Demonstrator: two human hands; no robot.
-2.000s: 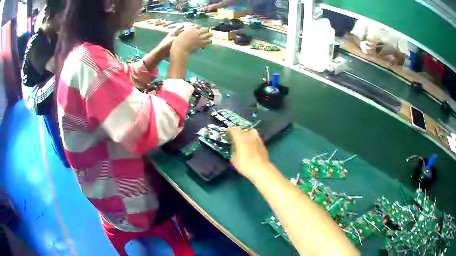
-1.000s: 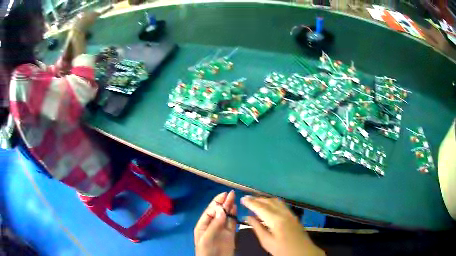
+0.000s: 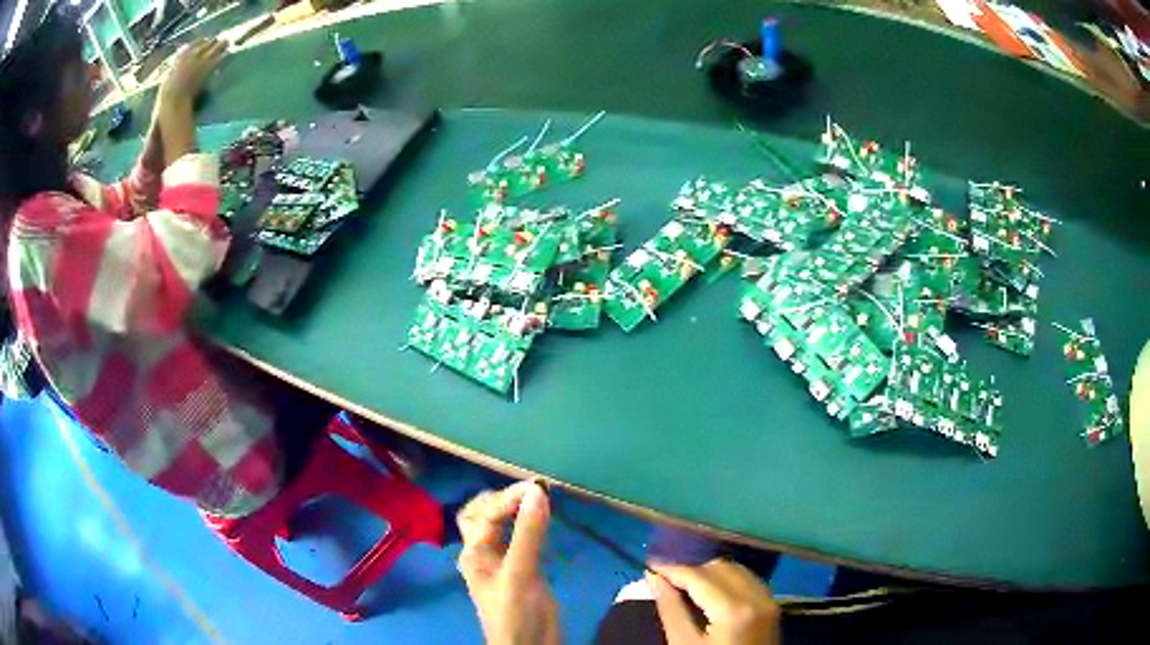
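Observation:
My left hand (image 3: 508, 561) is at the bottom centre, below the bench edge, with thumb and forefinger pinched on the end of a narrow dark strip (image 3: 603, 539), seemingly foam tape. The strip runs slanting down to the right to my right hand (image 3: 716, 602), whose thumb and fingers pinch its other end. Any small piece at my left fingertips is too small to tell. Green circuit board panels (image 3: 464, 340) with white leads and red-orange parts lie in a heap on the bench beyond my hands.
A larger board heap (image 3: 820, 334) lies to the right, with a single panel (image 3: 1091, 384) at far right. Blue-topped holders (image 3: 760, 76) stand at the back. A person in a checked top (image 3: 120, 340) sits left beside a black tray (image 3: 284, 280). A red stool (image 3: 366, 504) is below.
My right arm reached to the black tray two seconds ago; both hands are now low in front of me. Since one second ago they have moved apart, and the dark strip spans between them.

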